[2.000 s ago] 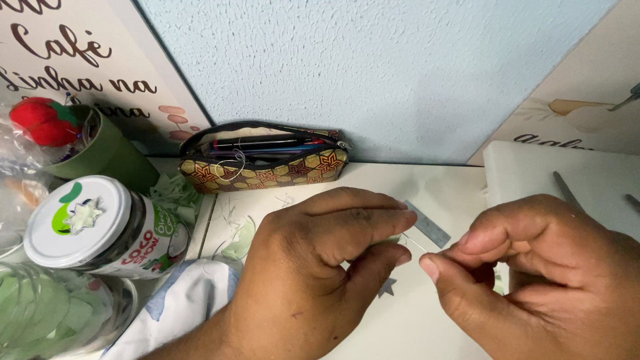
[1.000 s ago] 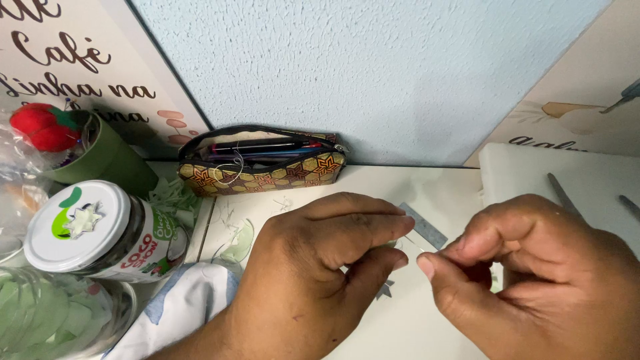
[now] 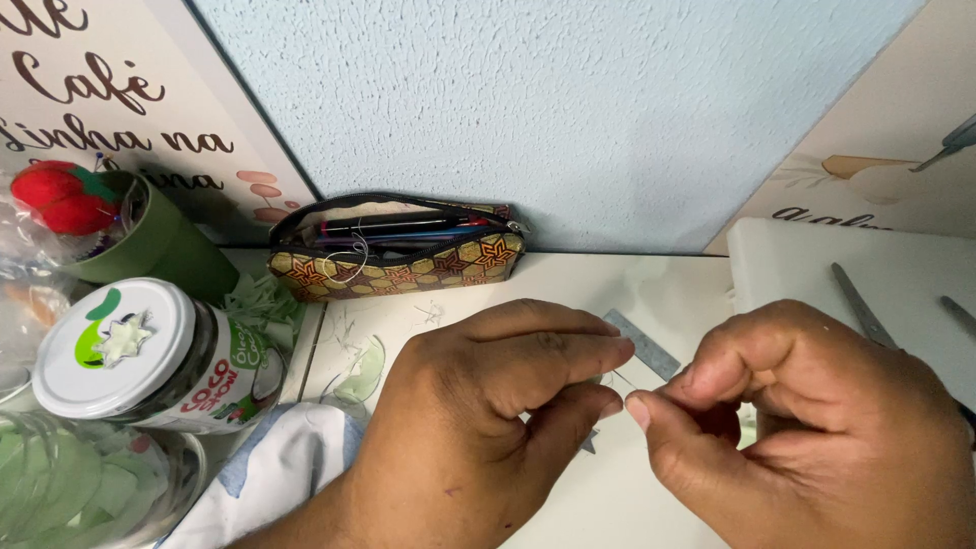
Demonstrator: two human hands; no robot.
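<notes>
My left hand (image 3: 488,404) is at the middle of the view, its thumb and fingertips curled with a small gap between them. A thin needle or thread end (image 3: 621,377) shows in the gap between the two hands. To its right, my right hand (image 3: 770,427) pinches with thumb and forefinger at the near end of that thin thing; whether it is needle or thread is too fine to tell. Behind the fingertips a grey metal ruler or strip (image 3: 648,349) lies on the white table. Beneath my left thumb a grey star-shaped piece (image 3: 589,441) is partly hidden.
A patterned zip pouch (image 3: 404,267) with pens stands against the wall. At left are a white-lidded jar (image 3: 160,366), a green cup (image 3: 164,244) with a red tomato pincushion (image 3: 65,197) and a glass jar of green scraps (image 3: 76,480). Scissors (image 3: 862,305) lie on a white box (image 3: 770,244) at right.
</notes>
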